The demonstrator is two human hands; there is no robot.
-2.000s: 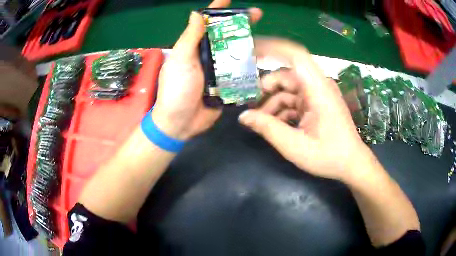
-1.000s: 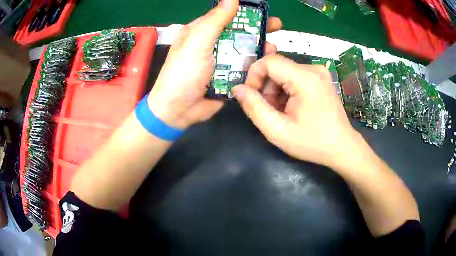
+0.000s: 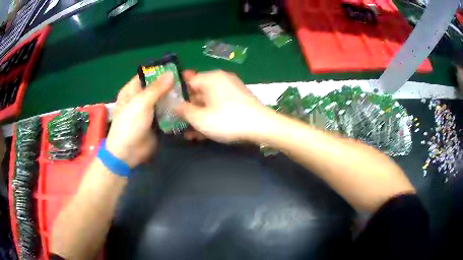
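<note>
A dark phone housing (image 3: pixel 183 90) with a green and silver circuit board (image 3: pixel 170 104) in its open back is held up in front of me. My left hand (image 3: pixel 137 119) grips it from the left, with the thumb on the board's face. My right hand (image 3: pixel 218 104) is at the housing's right side, with fingers at its edge and lower part; it is blurred, and its exact hold is partly hidden. A blue band (image 3: pixel 113 159) is on my left wrist. A pile of boards (image 3: pixel 355 114) lies right of my right hand, partly behind the forearm.
A red tray (image 3: pixel 66 177) with boards in a left column and a small bunch stands on the black bench (image 3: pixel 203 203). Beyond the white edge, loose boards (image 3: pixel 226 51) and red trays (image 3: pixel 345 40) lie on the green belt (image 3: pixel 111 51). Small loose parts (image 3: pixel 444 142) lie at right, near a grey post (image 3: pixel 419 48).
The view has shifted right, so hands and phone appear further left and lower. The left thumb now lies on the board. The right fingers have moved from the housing's lower end to its right side.
</note>
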